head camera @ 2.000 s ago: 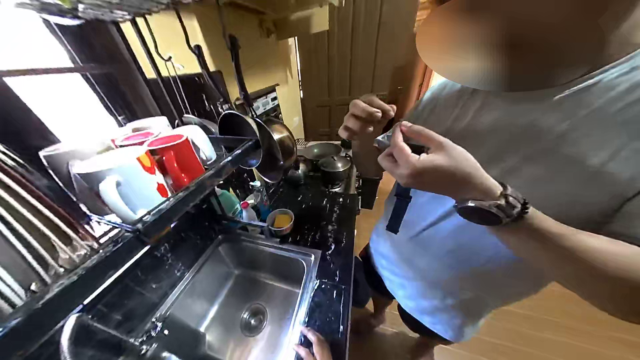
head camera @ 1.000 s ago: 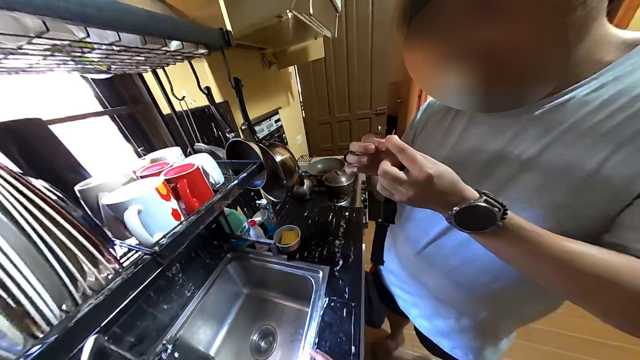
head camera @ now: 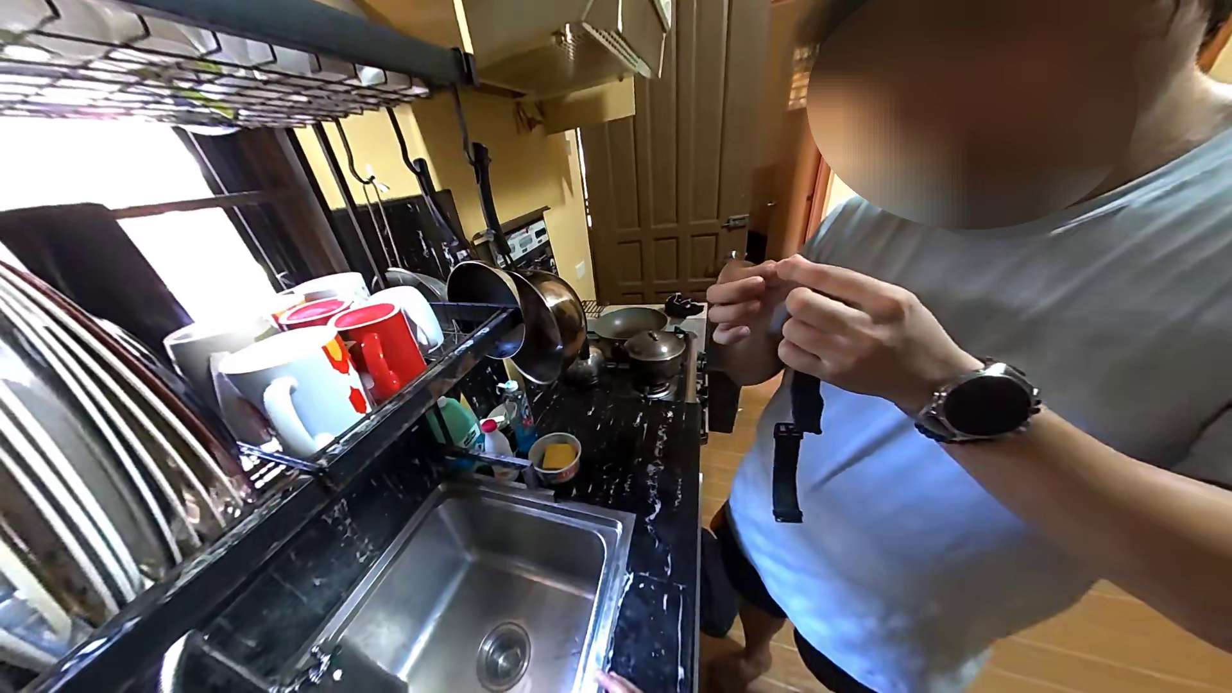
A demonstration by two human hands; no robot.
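Only the fingertips of what looks like my left hand (head camera: 616, 682) show at the bottom edge, by the right rim of the stainless steel sink (head camera: 616, 577). The rest of this hand is hidden, and my right hand is out of view. At the right stands another person in a grey T-shirt (head camera: 866, 481). Their two hands (head camera: 837, 322) meet at the fingertips around something too small to make out. Below those hands hangs a black strap (head camera: 787, 472). A dark-faced wristwatch (head camera: 987, 402) is on their wrist.
A black rack holds mugs (head camera: 298, 380) and plates (head camera: 106, 443) at the left. Pans (head camera: 539, 327) hang beyond it. A tub with a yellow sponge (head camera: 556, 457) and bottles (head camera: 496, 443) stand behind the sink. A lidded pot (head camera: 655, 354) sits on the stove.
The view has shifted, and less of my hand shows at the bottom edge than two seconds ago. The other person's hands remain raised close together.
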